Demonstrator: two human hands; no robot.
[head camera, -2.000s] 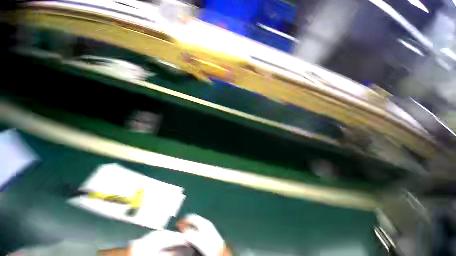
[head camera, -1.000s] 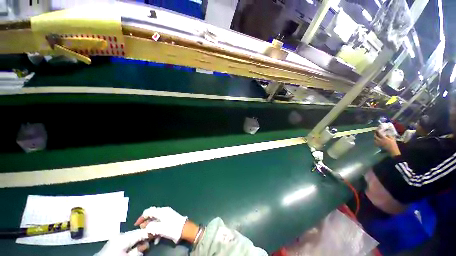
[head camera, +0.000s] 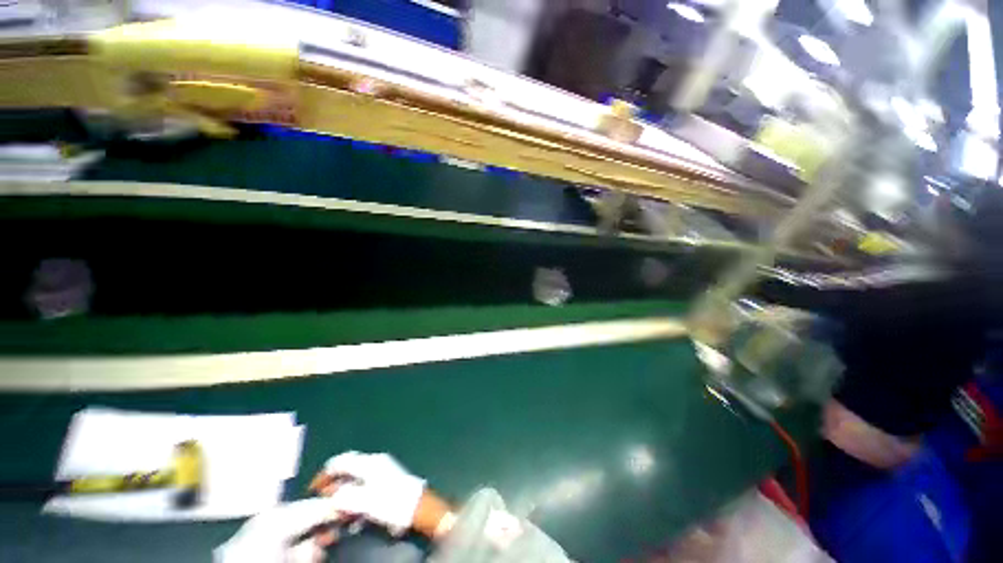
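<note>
My left hand (head camera: 277, 532), in a white glove, is at the bottom edge and partly cut off. My right hand (head camera: 379, 490), in a white glove with bare fingertips, is beside it, and the fingers of both hands come together. Blur hides whether a small part is between them; something dark shows just below my right hand. Left of my hands, a hammer (head camera: 143, 481) with a yellow and black shaft lies on white paper sheets (head camera: 255, 440) on the green bench.
Beyond the cream edge line (head camera: 374, 354), a dark conveyor belt (head camera: 330, 269) carries several pale units (head camera: 552, 286). A wooden shelf edge (head camera: 440, 123) runs above. A post (head camera: 770, 236) stands at right, with a blurred person in dark clothing (head camera: 902, 341) and a red cable (head camera: 794, 467).
The view swung from a strong tilt to the right along the line, then shifted slightly and blurred. The person at right has a changed pose. My hands stay together near the papers.
</note>
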